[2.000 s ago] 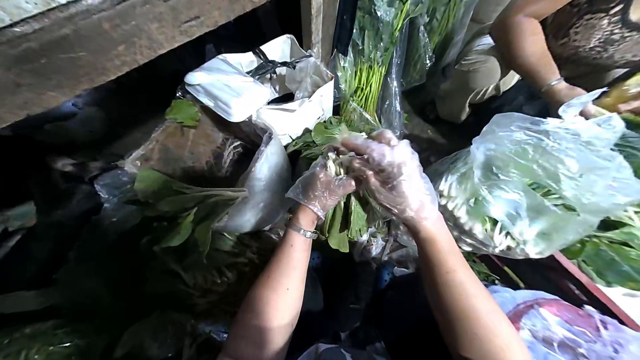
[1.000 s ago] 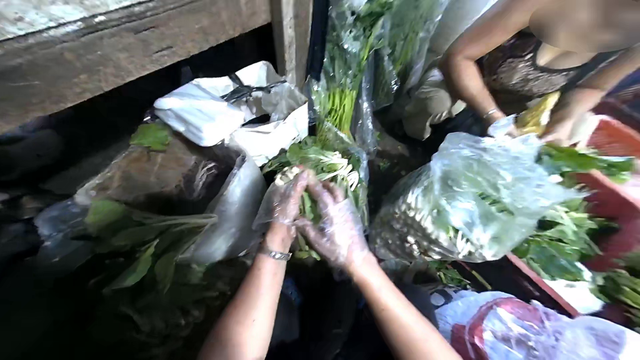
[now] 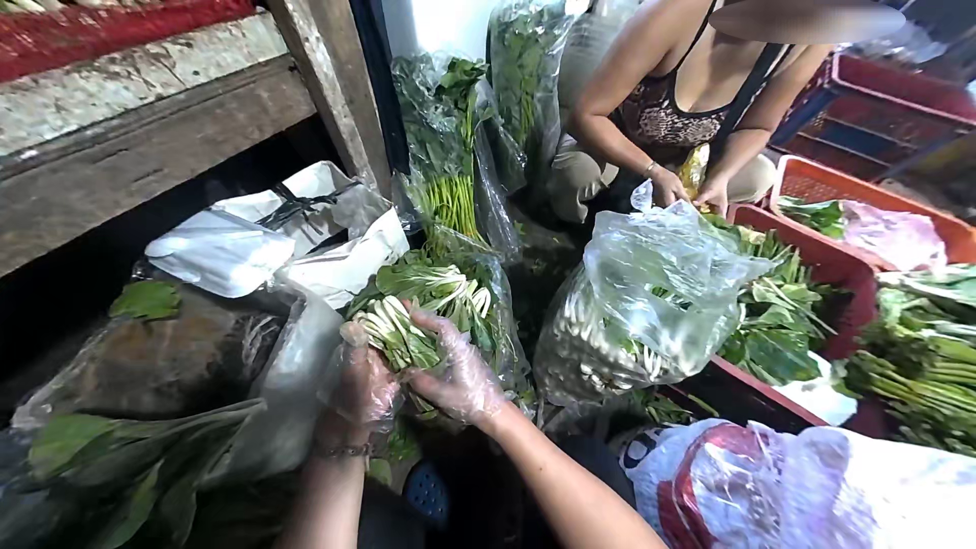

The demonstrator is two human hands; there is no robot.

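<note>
Both of my hands wear clear plastic gloves. Between them they hold a bunch of leafy greens with white stalks (image 3: 393,332), stalk ends pointing up and away from me. My left hand (image 3: 362,381) supports its left side, and my right hand (image 3: 457,374) grips it from the right with the thumb on top. Just beyond lie more white-stalked greens (image 3: 457,293) on an open clear plastic bag (image 3: 507,324). A full clear bag of white-stalked greens (image 3: 640,305) stands to the right of my hands.
White bags (image 3: 335,236) and a large leafy bunch (image 3: 137,457) are at left, near a wooden table edge (image 3: 152,145). Bagged long-stemmed greens (image 3: 454,198) stand ahead. Another person (image 3: 679,99) crouches beyond red crates (image 3: 846,282) of greens. A white-and-red sack (image 3: 724,480) lies lower right.
One second ago my hands were over greens at the open bag; now a bunch is held between them, nearer to me. The view has shifted to the right.
</note>
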